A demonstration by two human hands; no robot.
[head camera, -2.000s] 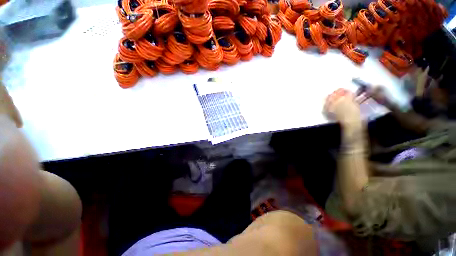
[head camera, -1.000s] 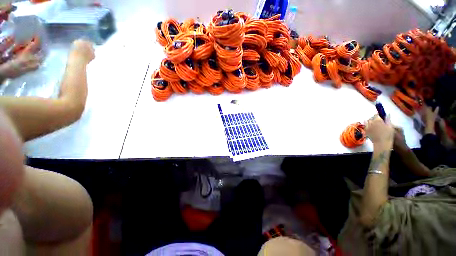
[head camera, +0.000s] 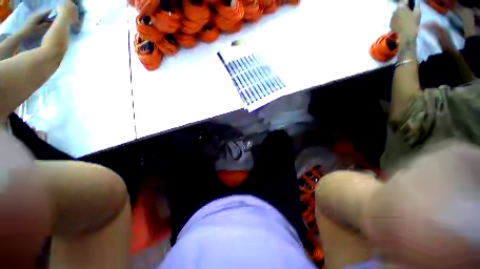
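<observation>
Neither of my hands is in view. My bare bent arms show at the left and right, and both run out of the picture's bottom edge. The label sheet (head camera: 254,79), white with rows of dark strips, lies at the table's front edge, a corner sticking out past it. Behind it and to the left, the pile of coiled orange cables (head camera: 171,23) with black connectors is cut off by the top edge.
White table (head camera: 173,100) with a seam at left. At right, a neighbour's hand (head camera: 405,22) is beside an orange coil (head camera: 385,46). At upper left, another person's hands and clear plastic. Below the table, orange coils (head camera: 310,189) and pale bags (head camera: 281,113).
The view has tilted down, so the table sits higher and more of my lap shows. My right arm now shows fully bent at lower right. The label sheet still lies on the table.
</observation>
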